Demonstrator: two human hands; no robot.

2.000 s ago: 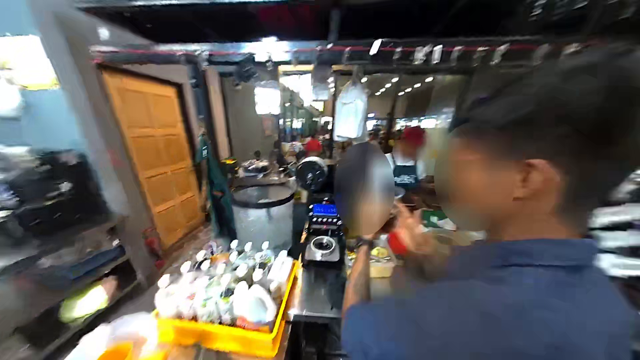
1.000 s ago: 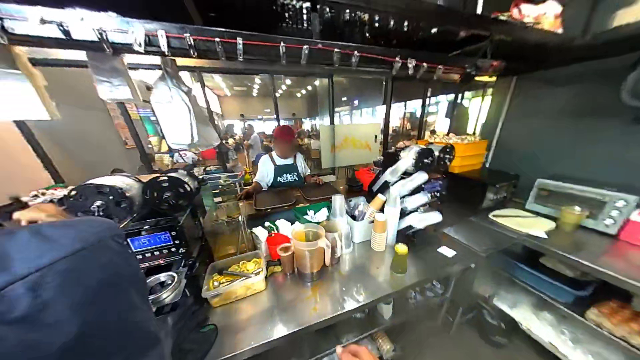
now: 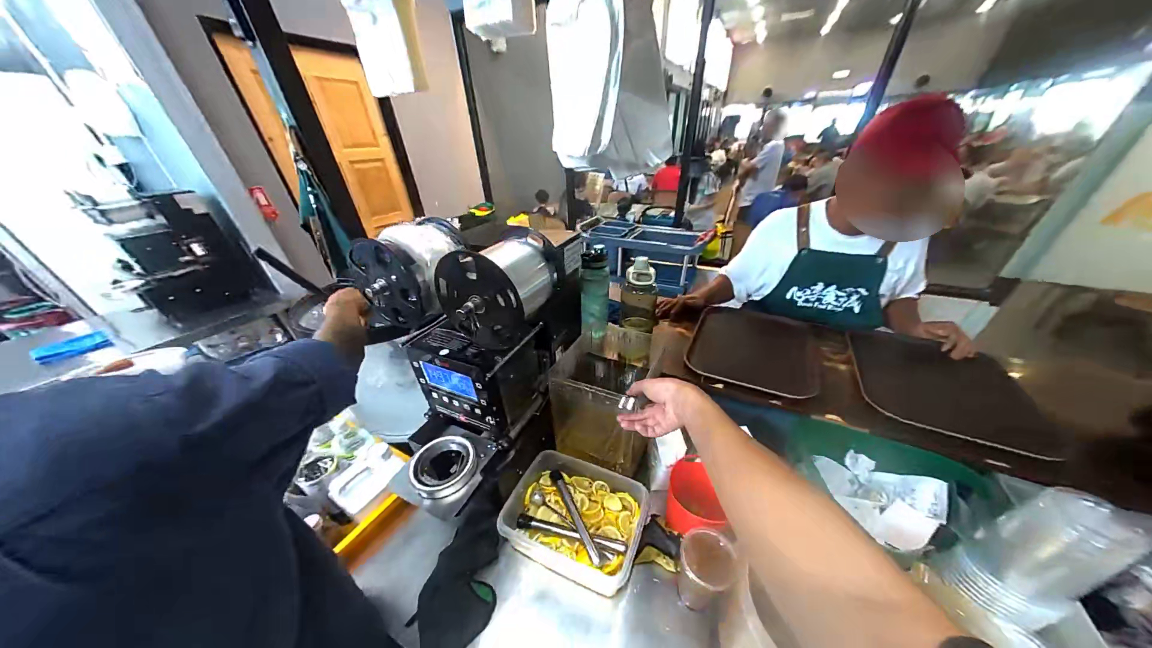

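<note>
My right hand (image 3: 661,407) reaches in from the lower right, fingers partly curled, over a clear rectangular container (image 3: 589,405). A small silvery item (image 3: 627,403) shows at its fingertips; what it is cannot be made out. My left hand is out of view. Left of my right hand stands a black cup sealing machine (image 3: 477,378) with a lit blue display, film rolls on top and a round metal cup holder (image 3: 443,463). Below my hand, a plastic tub (image 3: 576,589) holds lemon slices (image 3: 598,499) and metal muddlers with black ends (image 3: 576,517). A red container (image 3: 695,495) is beside my forearm.
A co-worker in dark blue (image 3: 162,486) fills the left, one hand by the film rolls. Across the counter, a person in a green apron (image 3: 832,283) touches two brown trays (image 3: 756,351). Bottles (image 3: 594,292), a plastic cup (image 3: 706,567), crumpled papers (image 3: 886,504) and stacked clear cups (image 3: 1044,549) stand around.
The view has swung left from one second ago. My right arm now extends over the counter toward the clear container. The co-worker's arm now reaches toward the film rolls.
</note>
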